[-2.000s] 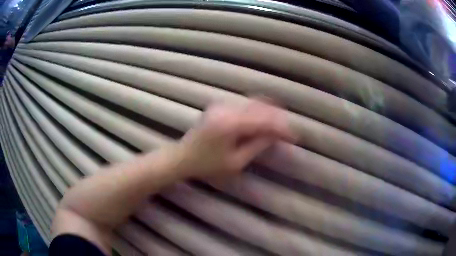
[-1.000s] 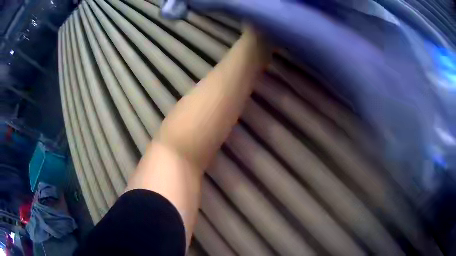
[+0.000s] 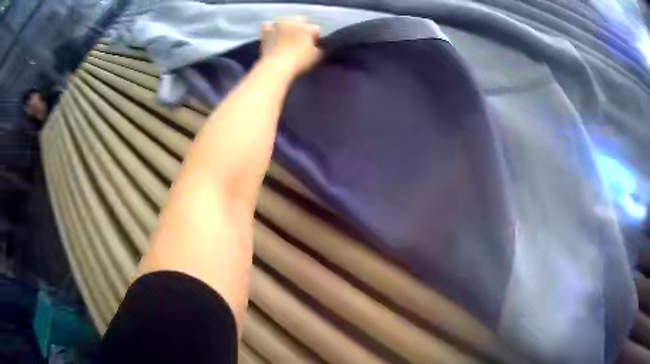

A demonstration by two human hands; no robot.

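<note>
My left hand [image 3: 291, 44] reaches up from the lower left, its fingers closed on the edge of a grey fabric piece [image 3: 545, 135]. The fabric's dark purple underside [image 3: 399, 135] shows below the hand, with a band along its edge. The fabric lies loosely over the upper and right part of the tan fabric-covered rods [image 3: 321, 245]. The rods run side by side, bare of the grey piece at the left and bottom. A small pale end of something [image 3: 169, 89] hangs at the fabric's left edge. My right hand is not in view.
A person's head [image 3: 34, 104] shows small at the left edge. A teal container [image 3: 57, 323] stands at the lower left, beyond the rods. More grey ridges [image 3: 563, 28] run at the upper right. A bright blue glare lies at the right.
The grey and purple fabric, absent two seconds ago and a blur at the top right one second ago, now spreads over the rods. My left hand has moved up and holds its edge.
</note>
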